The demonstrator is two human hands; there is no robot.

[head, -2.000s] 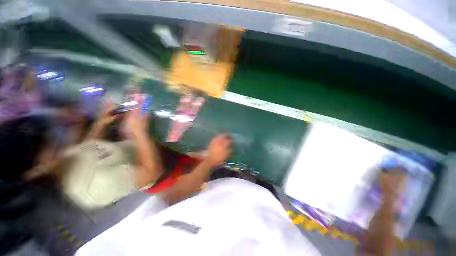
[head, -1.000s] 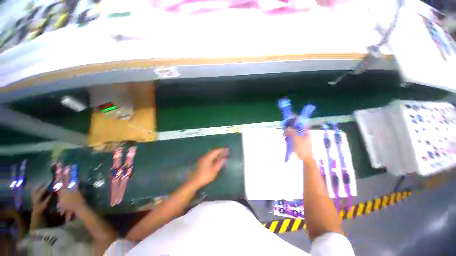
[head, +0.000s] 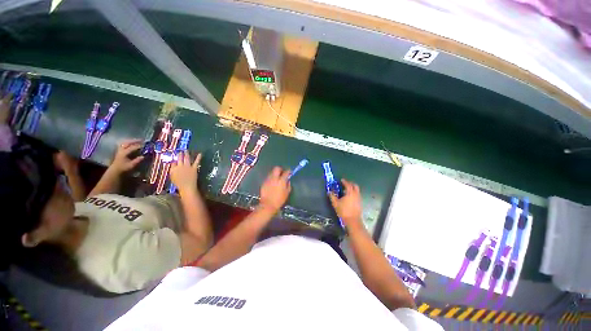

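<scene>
My left hand [head: 276, 189] is over the green bench with a blue watch [head: 299, 169] in its fingers; only part of the strap shows. My right hand [head: 348, 203] holds another blue watch [head: 330, 180], dark face up, strap pointing to the back of the bench. A white foam tray [head: 447, 216] lies to the right of my hands. Several purple watches [head: 485, 262] and two blue watches [head: 515, 223] lie along its right side. Two pink-orange watches [head: 245, 161] lie on the bench left of my left hand.
A meter [head: 264, 82] stands on a brown board [head: 295, 81] at the back. A seated person [head: 136, 226] on the left handles watches. White shelf edge [head: 363, 29] with label 12 overhead. White tray stack [head: 565, 242] at far right.
My right hand has moved left from over the foam tray to the bench with blue watch in hand. My left hand, empty earlier, now holds a blue watch. The view has turned.
</scene>
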